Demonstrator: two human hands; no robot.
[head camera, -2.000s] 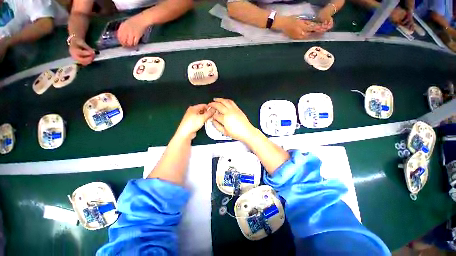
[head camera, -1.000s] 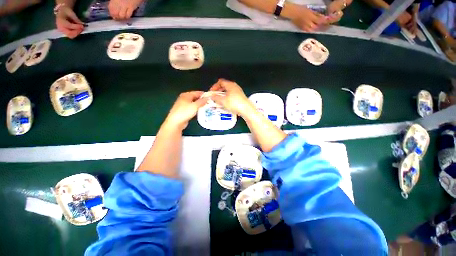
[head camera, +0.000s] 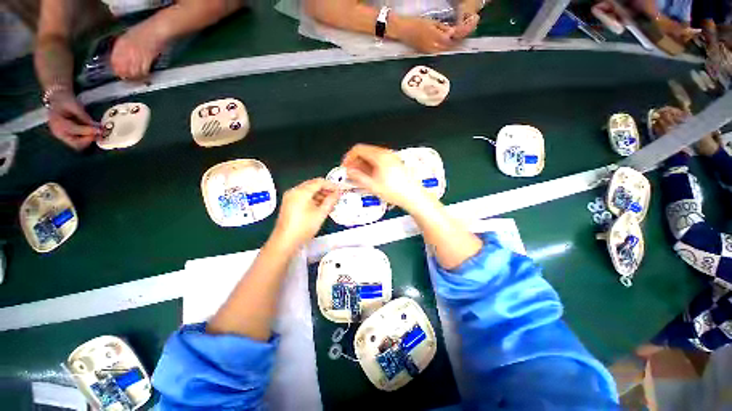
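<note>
A cream housing half (head camera: 357, 210) with a blue battery and circuit board lies open side up on the green belt, at its near rail. My left hand (head camera: 305, 210) is at its upper left, fingertips pinched together. My right hand (head camera: 377, 172) is over its upper part, fingertips pinched close to the left ones. A small pale part shows between the fingertips; it is too small to tell what it is or which hand grips it. The fingers hide the housing's top edge. Another housing half (head camera: 423, 170) lies just right, partly behind my right hand.
Two housing halves (head camera: 353, 281) with loose white rings (head camera: 335, 343) lie between my forearms, beside white sheets (head camera: 217, 281). More housings lie along the belt and at both sides. Covers (head camera: 220, 122) lie across the belt. Opposite, a person's hand (head camera: 76, 124) touches a cover. Another person's patterned sleeve (head camera: 694, 217) is at right.
The view has shifted. My hands remain above the housing, fingertips still close together; the pale part shows less clearly. A hand opposite has reached a cover, and a person's arms have come in at right.
</note>
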